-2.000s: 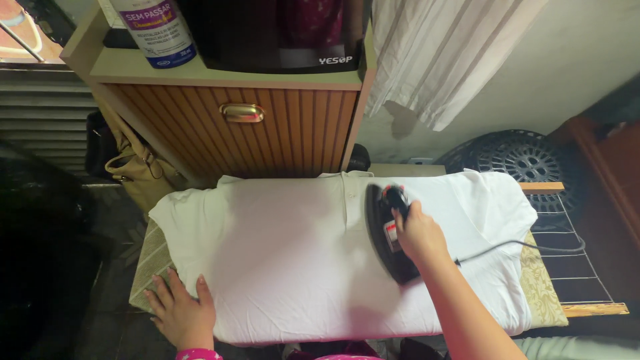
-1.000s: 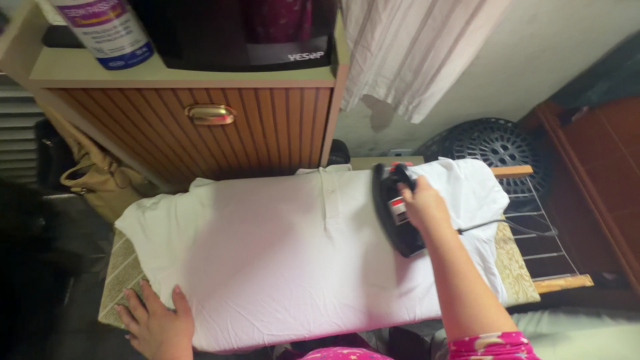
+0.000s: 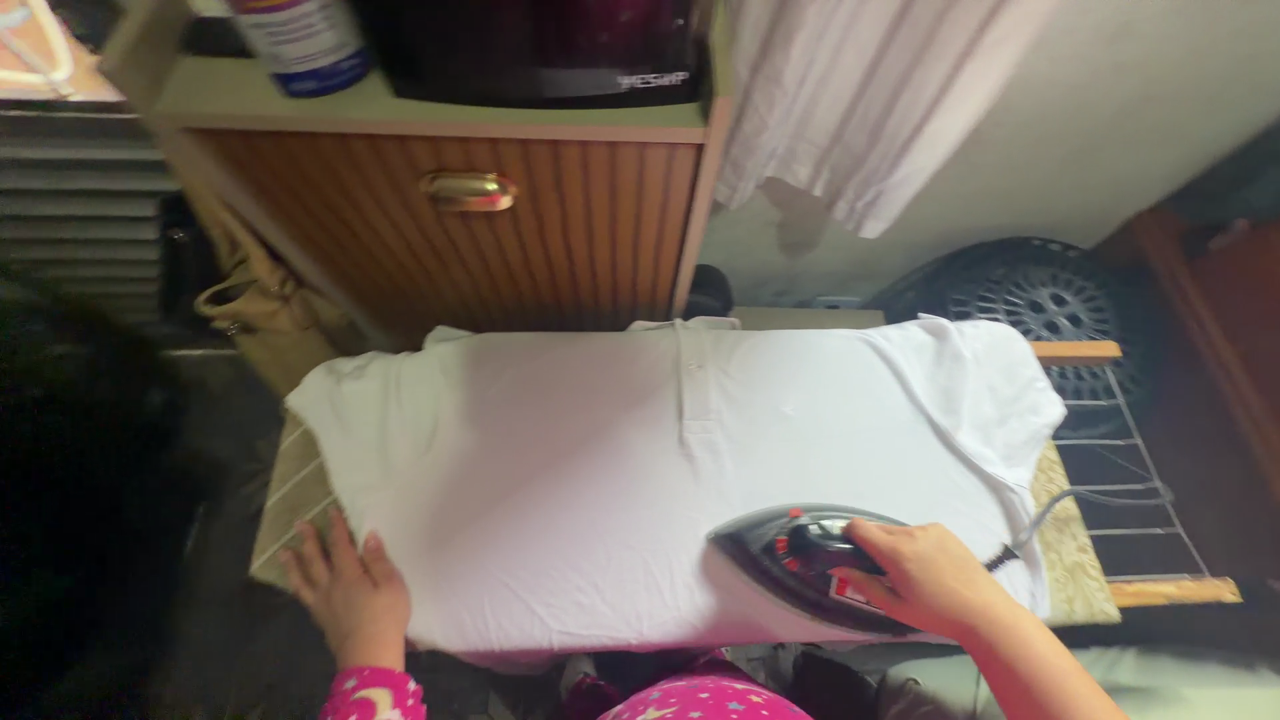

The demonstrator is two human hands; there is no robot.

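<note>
A white polo shirt (image 3: 560, 450) lies spread over a padded ironing board (image 3: 1075, 540), its button placket near the middle of the far edge. My right hand (image 3: 920, 575) grips the handle of a black electric iron (image 3: 750, 540), which rests on the near right part of the shirt with its tip pointing left. The iron's cord (image 3: 1080, 492) runs off to the right across the board's wire rack. My left hand (image 3: 350, 590) lies with fingers apart on the near left corner of the board, at the shirt's edge, holding nothing.
Beyond the board stands a slatted wooden cabinet (image 3: 560, 240) with a brass handle, a spray can or bottle (image 3: 305, 45) and a black appliance (image 3: 540, 50) on top. A beige bag (image 3: 270, 310) is at the left. A curtain (image 3: 860, 110) hangs behind, near a dark perforated round object (image 3: 1040, 290).
My right hand has brought the iron toward the near edge of the shirt, and its tip has turned from pointing away to pointing left. My left hand stays at the near left corner.
</note>
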